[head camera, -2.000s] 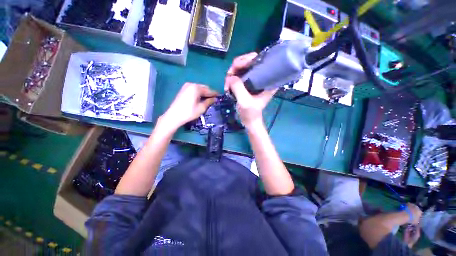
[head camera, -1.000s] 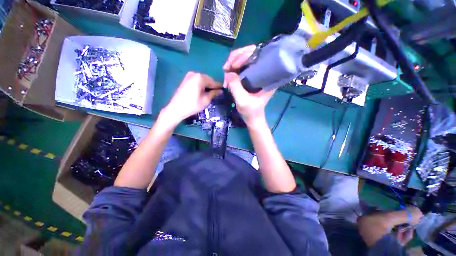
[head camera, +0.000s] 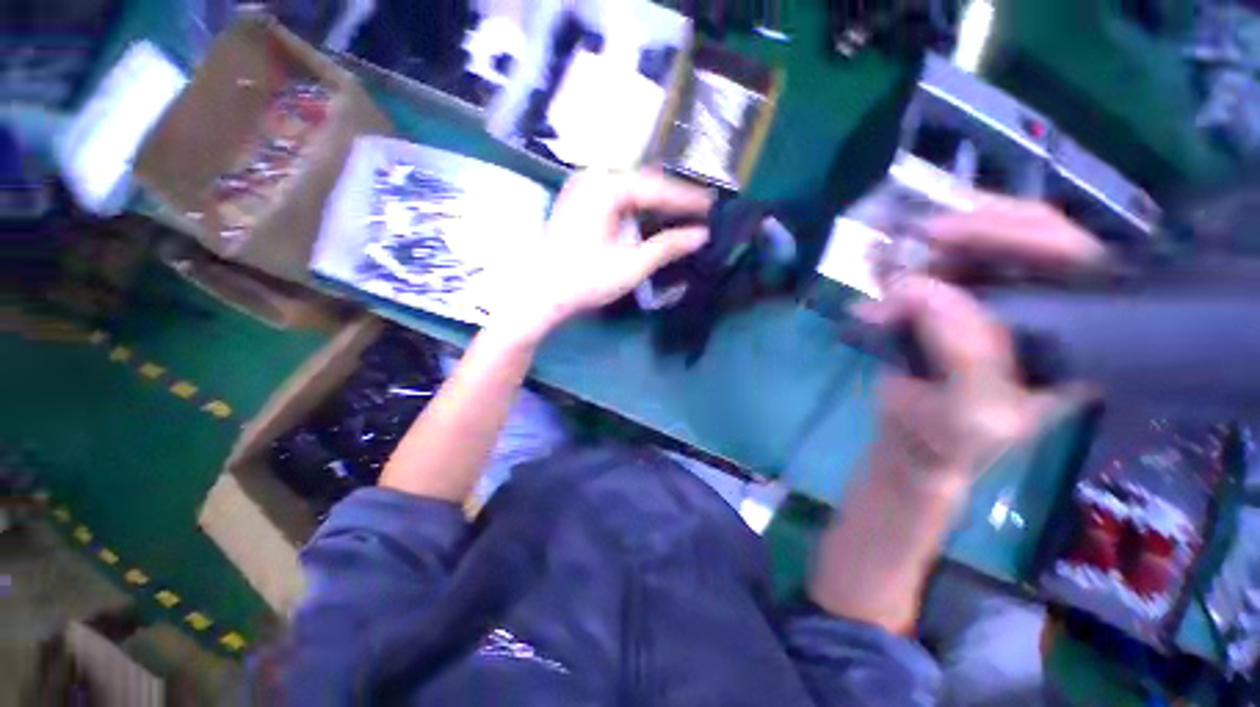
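Observation:
The black device housing (head camera: 712, 283) is blurred, over the bench mat in front of me. My left hand (head camera: 601, 249) is at its left side, thumb and fingertips reaching its edge with a gap between them; whether they grip it is unclear. My right hand (head camera: 974, 332) is well to the right of the housing, closed around the grey electric screwdriver (head camera: 1168, 339). The screwdriver is strongly blurred and runs out towards the right; its bit cannot be made out.
A white tray of silver-and-black parts (head camera: 532, 207) is left of my left hand, an open brown carton (head camera: 201, 173) beyond it. White boxes and a yellow-brown box (head camera: 763, 131) stand behind. Screw feeders (head camera: 1016, 118) are behind my right hand, red parts (head camera: 1126, 546) far right. A floor-level carton (head camera: 249, 525) holds black parts.
The view has shifted. My right hand has carried the screwdriver away to the right, off the housing. My left hand has opened its pinch somewhat, and the housing sits farther from my body.

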